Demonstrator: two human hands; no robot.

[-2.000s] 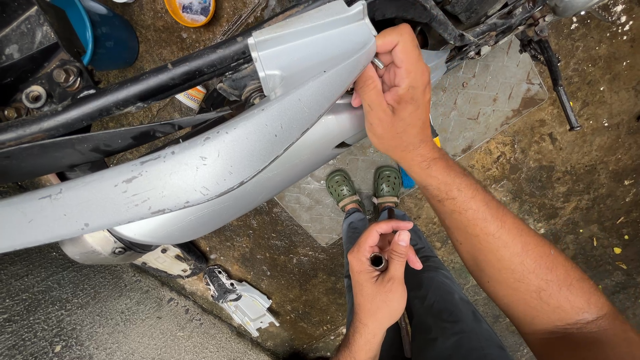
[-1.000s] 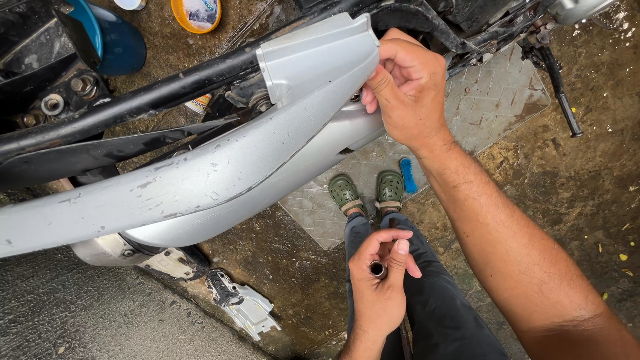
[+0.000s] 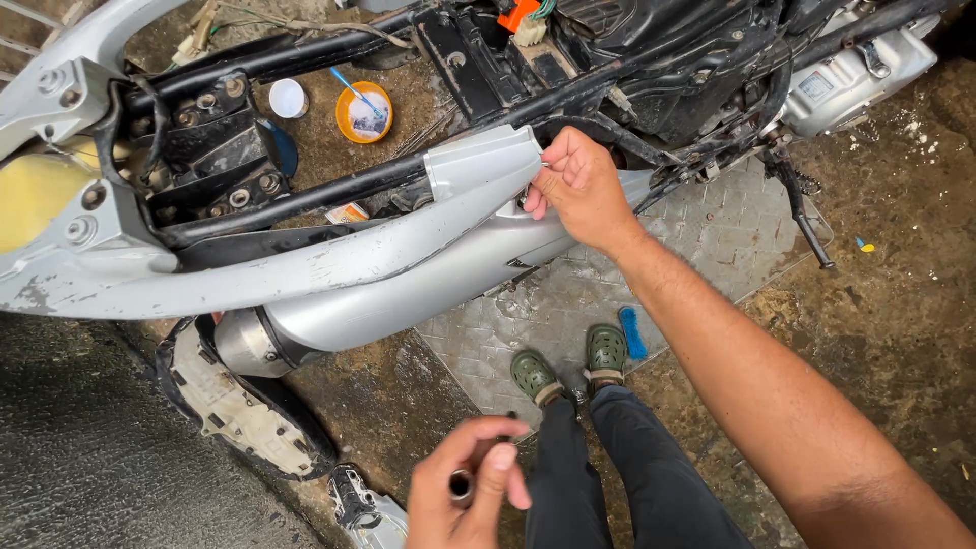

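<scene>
My right hand point(image 3: 583, 187) is at the front end of the silver grab rail point(image 3: 305, 282), its thumb and fingers closed around a small metal part, probably a bolt, that they mostly hide. Just below lies the silver exhaust cover point(image 3: 412, 293). Lower in the view, away from the motorcycle, my left hand point(image 3: 469, 484) is curled around a tool with a round metal socket point(image 3: 460, 485); the rest of the tool is mostly hidden by the palm. The black tubular frame point(image 3: 328, 187) of the motorcycle runs behind the rail.
Beyond the frame stand an orange tub point(image 3: 364, 112) with a blue-handled brush in it and a white cup point(image 3: 288, 98). The kickstand point(image 3: 797, 202) juts out at right. An upturned motorcycle seat point(image 3: 236, 404) lies at lower left. A blue brush point(image 3: 632, 333) lies beside my green clogs point(image 3: 606, 351).
The view has shifted and takes in more of the motorcycle's rear. My right hand stays at the rail end with its fingers in a changed pose; my left hand still holds the socket tool.
</scene>
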